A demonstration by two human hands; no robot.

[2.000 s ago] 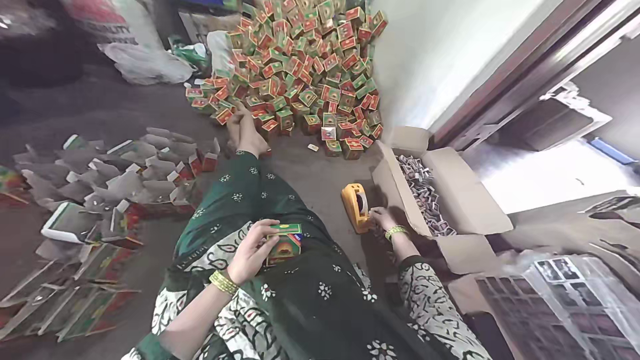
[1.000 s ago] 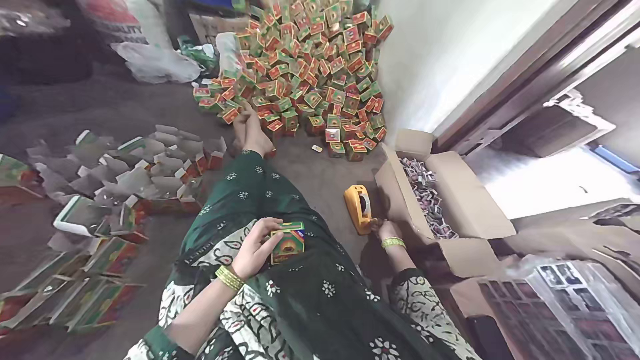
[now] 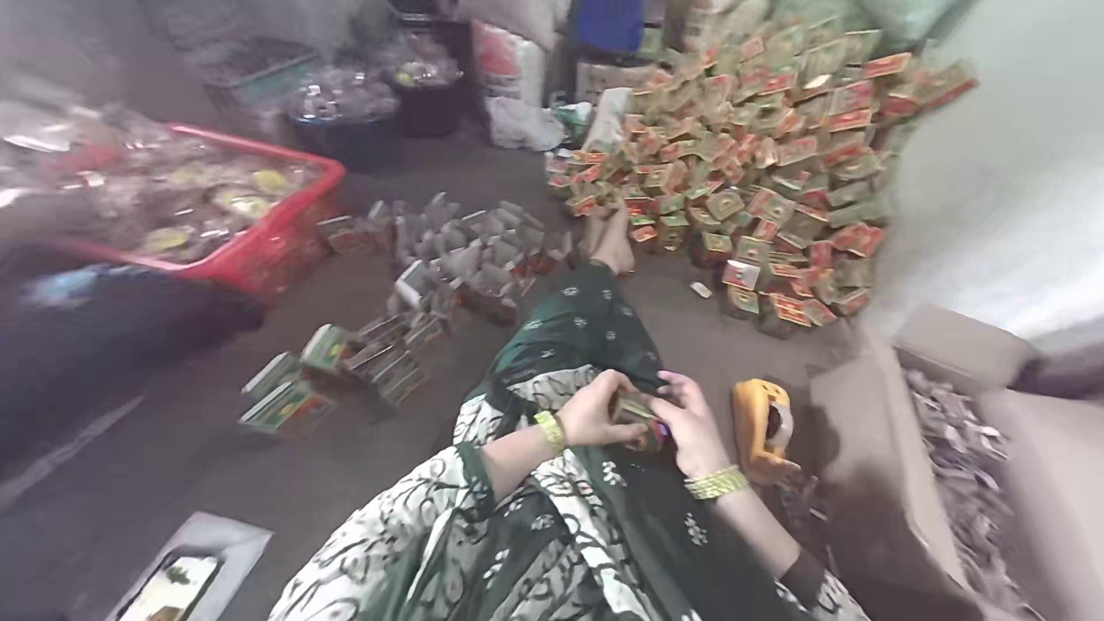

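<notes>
Over my lap, my left hand (image 3: 601, 411) grips a small printed cardboard box (image 3: 636, 414) in green and red. My right hand (image 3: 690, 423) is at the box's right side, thumb and fingers around that edge; its finer contact is blurred. A yellow tape dispenser (image 3: 755, 427) stands on the floor to the right of my right hand, a roll of tape in it. A large pile of similar small boxes (image 3: 759, 172) lies beyond my feet. Open-flapped small boxes (image 3: 466, 250) stand in rows left of my legs.
An open carton (image 3: 871, 448) of small packets (image 3: 966, 457) stands at the right. A red plastic crate (image 3: 276, 233) of clear-wrapped items is at the left, dark tubs (image 3: 345, 112) behind it. A wall (image 3: 992, 190) rises at right. A pale tray-like object (image 3: 216, 543) lies lower left.
My right hand has moved left from beside the tape dispenser to the small box in my left hand. The view has turned to the left, and the red crate now shows.
</notes>
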